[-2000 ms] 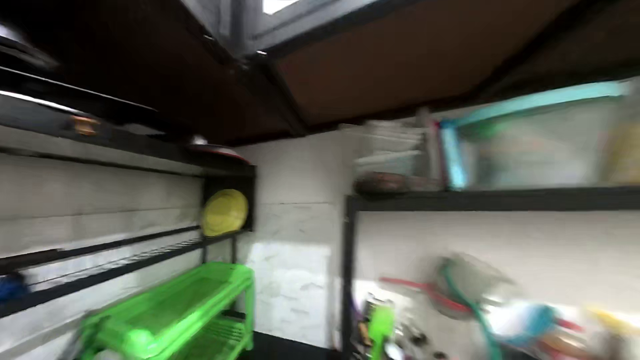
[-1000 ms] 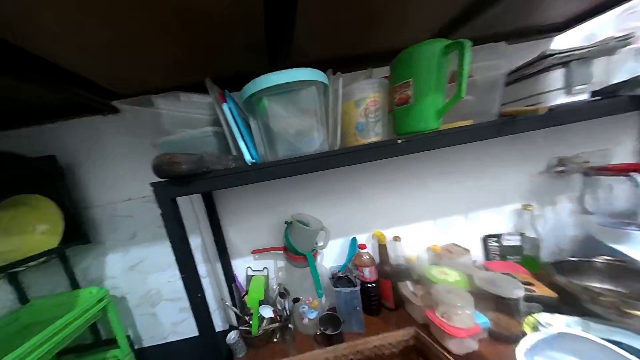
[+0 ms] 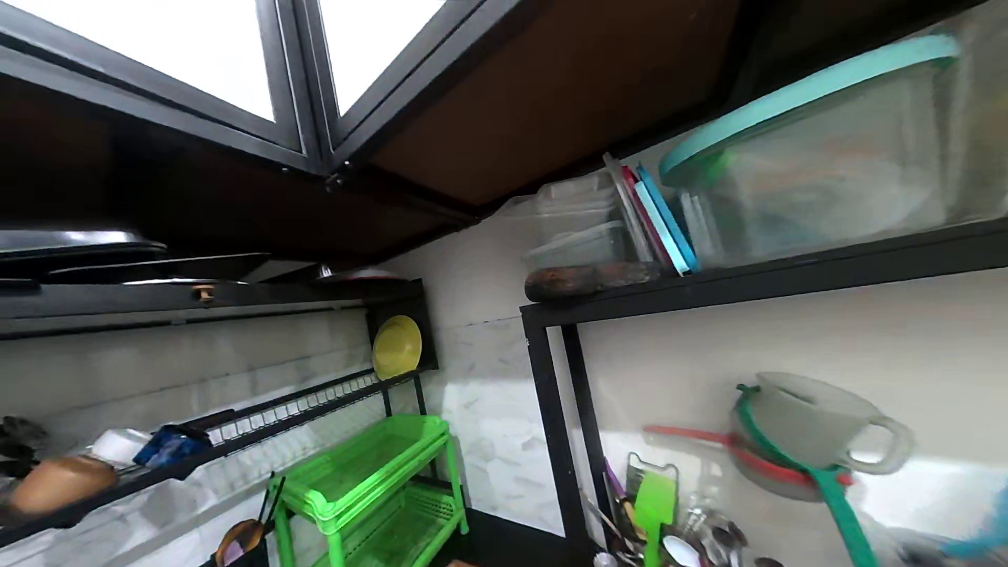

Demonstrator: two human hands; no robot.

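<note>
Neither of my hands shows in the head view. A black metal shelf on the right bears a clear plastic container with a pale teal lid, thin upright lids in blue, white and red, stacked clear containers and a dark wooden pestle-like object. Under it hang a translucent measuring jug and strainers with green and red handles. A green spatula stands among spoons and other utensils. At the left, a dish rack holds a yellow plate, a blue cup and a brown bowl.
A green plastic tiered rack stands in the corner below the dish rack. Black-framed cabinets with bright panes hang overhead. Trays or lids lie on the upper left shelf. A dark holder with utensils is at the lower left.
The view has swung left and up since one second ago, so the green mug, bottles and pan are out of sight. No hand shows in any frame.
</note>
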